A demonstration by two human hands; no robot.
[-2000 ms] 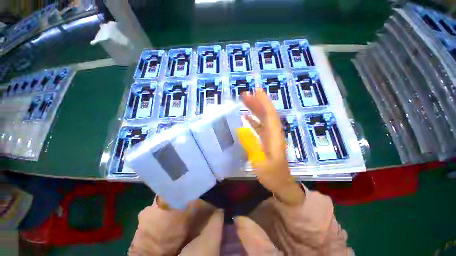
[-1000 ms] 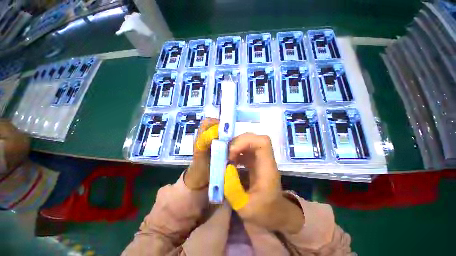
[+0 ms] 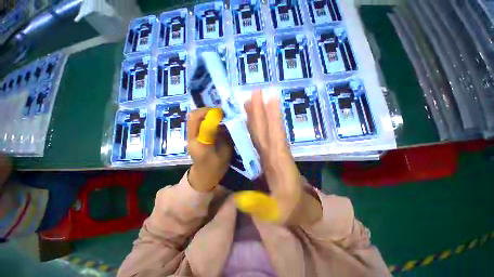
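Observation:
My left hand (image 3: 208,149), with a yellow cot on the thumb, holds two light-blue plastic housings (image 3: 238,138), tilted and partly blurred. The upper one shows black inner parts. My right hand (image 3: 279,162) is blurred, its fingers extended beside the housings and its yellow-cotted thumb spread away below. Whether its palm touches them is unclear. Under and beyond my hands lies a clear blister tray (image 3: 364,142) with rows of light-blue housings. Part of its near row, around my hands, shows white backing; the held housings and my hands hide some pockets.
A partly filled tray (image 3: 27,135) lies at left. Stacked trays (image 3: 433,70) stand at right. A white bundle (image 3: 100,16) is by the post at upper left. Red stools (image 3: 103,203) are below the bench edge. Part of another person's patterned sleeve (image 3: 27,211) shows at lower left.
The two housings have turned from edge-on to tilted, showing the inside of the upper one. My right hand has opened from its curled pose. The view has shifted, with the tray higher in it.

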